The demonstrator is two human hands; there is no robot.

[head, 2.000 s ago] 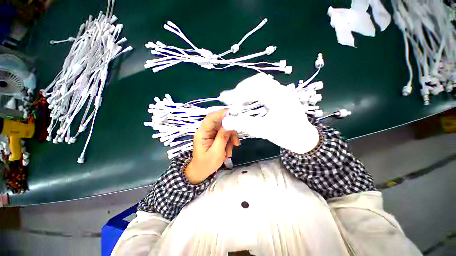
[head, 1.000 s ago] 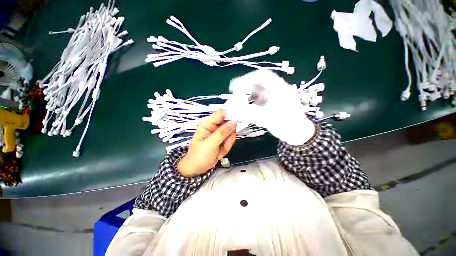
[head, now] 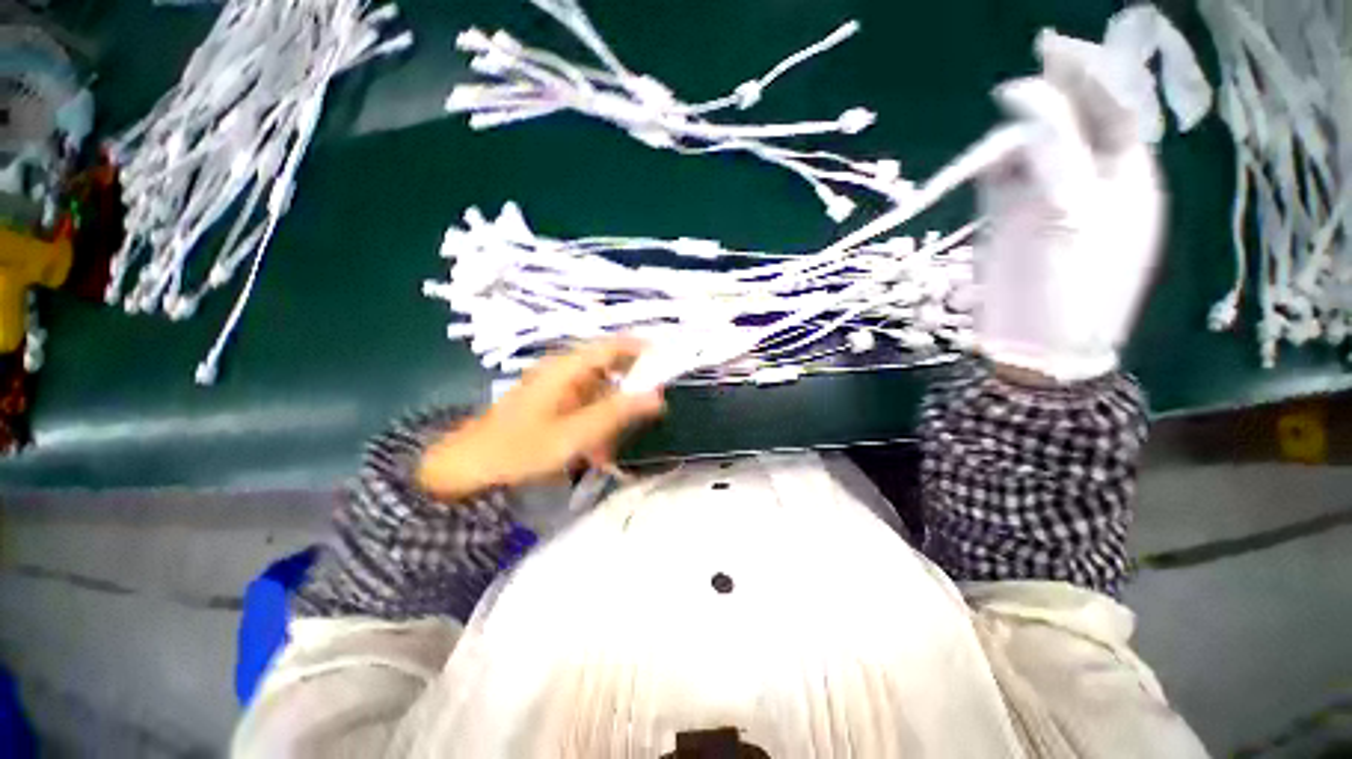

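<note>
My bare left hand (head: 541, 420) is at the near side of the central bundle of white cable assemblies (head: 593, 304), with thumb and fingers closed on the near end of a cable assembly (head: 860, 233). My right hand (head: 1068, 223), in a white glove, is raised at the right, blurred. The same cable slants up from my left hand to the right glove's fingertips, which pinch its far end. The cable passes over the bundle. A smaller group of white cable assemblies (head: 653, 107) lies behind it.
A white cable pile (head: 237, 134) lies at the far left, another (head: 1297, 178) at the far right. A crumpled white piece (head: 1164, 67) lies behind the right glove. A yellow-handled tool (head: 27, 274) and a fan (head: 33, 104) are at the left edge. A blue bin (head: 270, 623) is below.
My right hand has moved right and away from my left hand, with a cable now stretched between them. The central bundle is uncovered. The view has shifted, so the bench things sit higher.
</note>
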